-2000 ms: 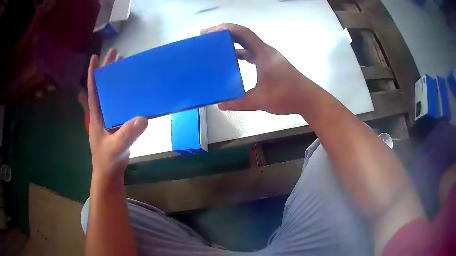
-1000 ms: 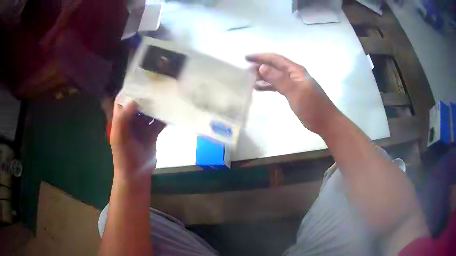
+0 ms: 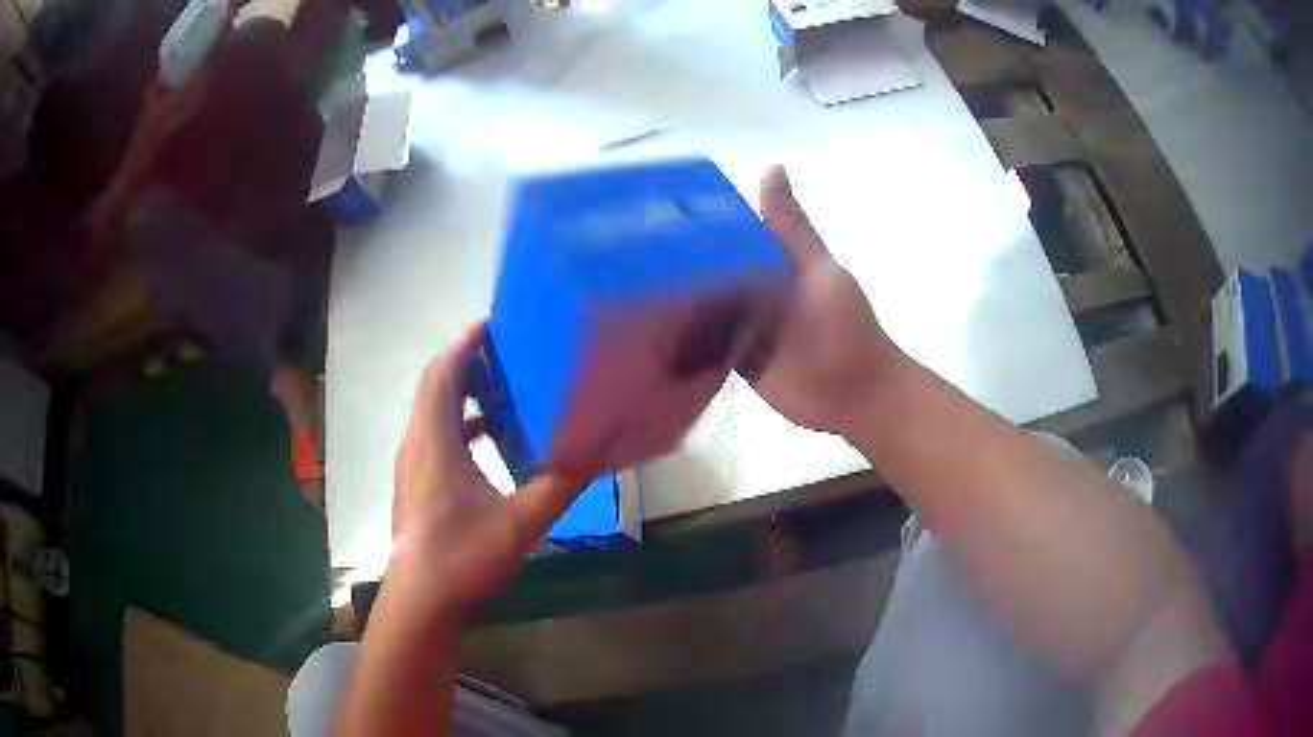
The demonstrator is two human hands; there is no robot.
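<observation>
A blue and white retail box (image 3: 634, 288) is held up, tilted and blurred, above the white sheet. Two blue faces and a shaded pale face with a dark picture show. My left hand (image 3: 468, 482) grips its lower left side, with the thumb under the pale face. My right hand (image 3: 821, 331) is at its right end, with one finger pointing up; the fingers behind the box are hidden. A second blue box (image 3: 588, 516) lies under it at the sheet's near edge, partly covered by the held box and my left hand.
The white sheet (image 3: 950, 331) lies over a wooden pallet (image 3: 1130, 328). Open cartons stand at the left edge (image 3: 377, 151) and far edge (image 3: 850, 51). Blue boxes (image 3: 1256, 334) stand at the right. Another person's arm (image 3: 137, 159) is at the far left.
The box turned from its blue face to its white printed face, then to a corner view with blue faces. My right hand, off the box a second ago, is back at its right end.
</observation>
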